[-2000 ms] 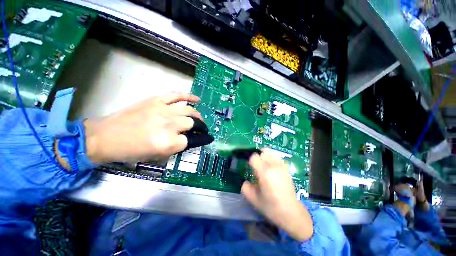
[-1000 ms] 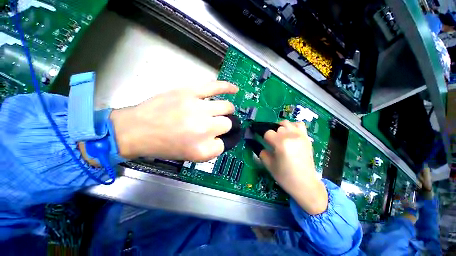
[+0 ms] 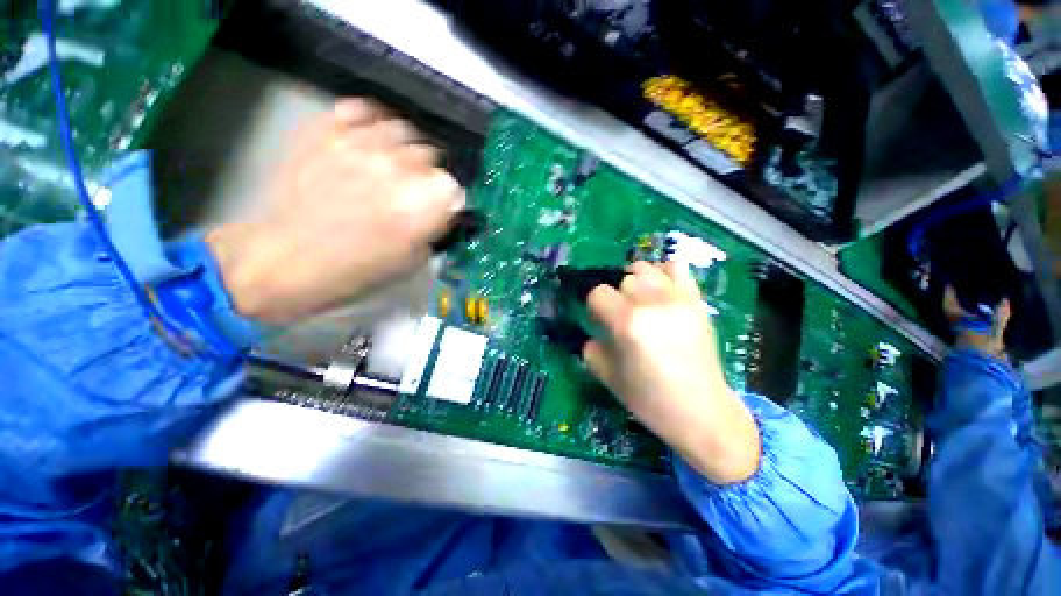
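Note:
The green circuit board [image 3: 512, 175] lies between the conveyor rails. Yellow disc components [image 3: 477, 310] stand near its left edge, above white rectangles and a row of slim dark parts [image 3: 512, 387]. My left hand [image 3: 349, 210] is blurred, raised over the board's left end and the gap beside it, fingers curled; what it holds cannot be told. My right hand [image 3: 657, 338] is over the middle of the board, its black-covered fingertips low at the board beside dark block components. Its fingertips are blurred and any part between them is hidden.
A pale metal rail [image 3: 442, 460] runs along the near side, another [image 3: 698, 192] along the far side. Bins behind hold yellow parts [image 3: 704, 116] and grey parts. Another board lies at the left [image 3: 128, 82], more at the right. Another person's blue sleeve [image 3: 983, 442] reaches in at right.
My left hand has moved left and up, away from my right hand, uncovering the yellow parts. My right hand has stayed over the board's middle. The other person's arm now reaches higher at right.

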